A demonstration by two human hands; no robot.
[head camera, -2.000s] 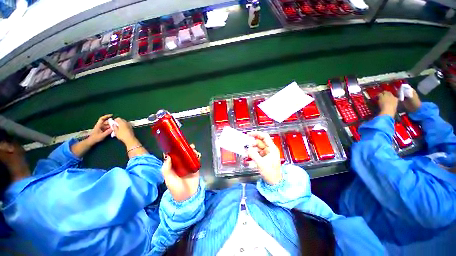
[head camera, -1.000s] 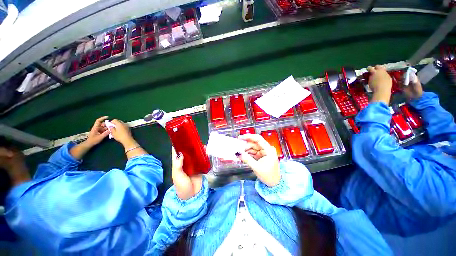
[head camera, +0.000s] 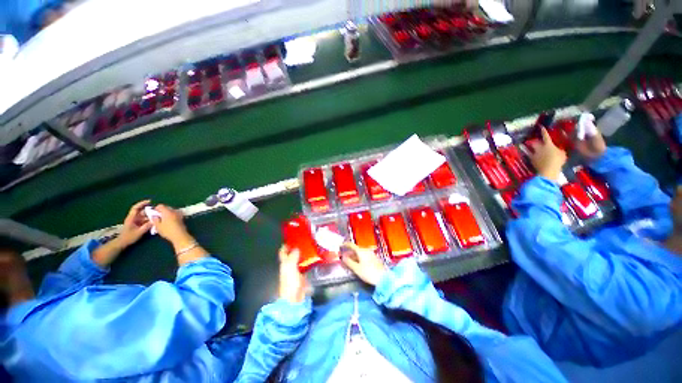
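Observation:
My left hand (head camera: 292,275) holds a closed glossy red phone (head camera: 300,241) upright at the left front corner of a clear blister tray (head camera: 478,253). My right hand (head camera: 363,263) pinches a small white cloth (head camera: 329,239) close to the phone's right side; whether they touch I cannot tell. The tray holds closed red phones (head camera: 395,236) in two rows. A white paper sheet (head camera: 406,165) lies across its back row.
A worker's hands (head camera: 152,222) hold white cloth at left. Another worker's hand (head camera: 550,155) is over red phones at right. White bottles (head camera: 238,204) lie near the belt edge. The green conveyor belt (head camera: 179,161) runs behind; trays (head camera: 271,88) stand beyond it.
The phone and my left hand have moved right and lower, towards the tray. My right hand and the cloth are lower. The worker at right now holds something dark.

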